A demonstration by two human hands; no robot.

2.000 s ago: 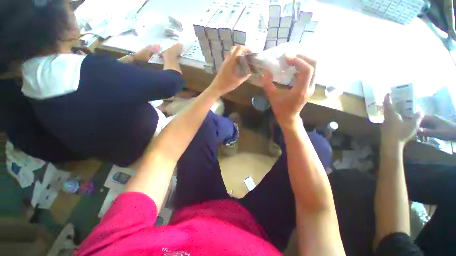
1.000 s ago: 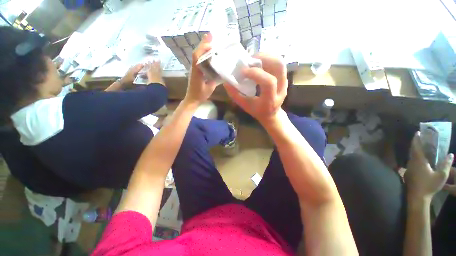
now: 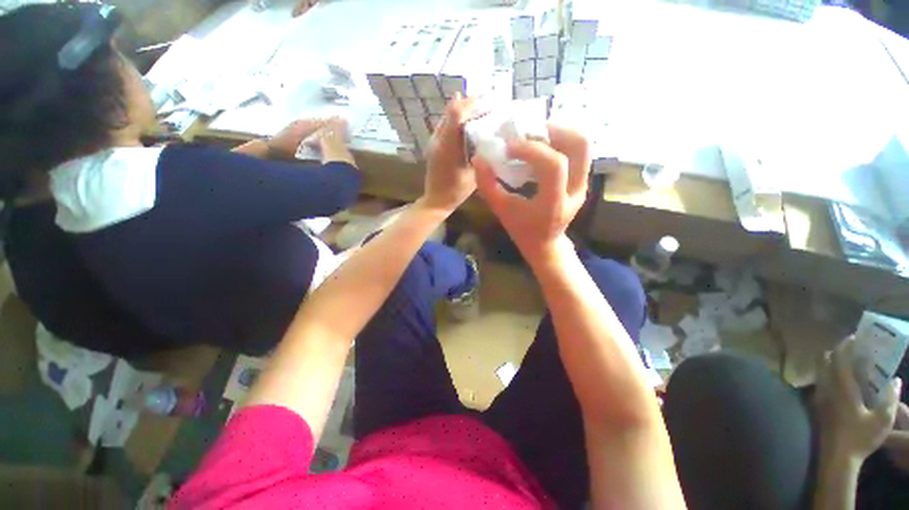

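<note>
My left hand (image 3: 454, 159) and my right hand (image 3: 538, 187) hold a crumpled white, partly translucent sheet or bag (image 3: 506, 134) between them, just in front of the table's edge. My right fingers are bent over its front. A dark edge shows under it near my right thumb. Whether a small carton is inside or behind it, I cannot tell. Behind my hands, stacked white cartons (image 3: 419, 85) stand in rows with their ends facing me. More stacked cartons (image 3: 538, 60) stand to the right of them.
A person (image 3: 189, 239) sits close on my left, hands at the table. Another person's hand (image 3: 855, 408) at the lower right holds a white printed carton (image 3: 877, 351). A long white carton (image 3: 750, 189) and a small round translucent object (image 3: 658, 176) lie near the table edge (image 3: 688, 204).
My hands have shifted slightly right, and the white sheet now covers the grey-brown opening seen between them earlier. The right neighbour's hand has moved lower.
</note>
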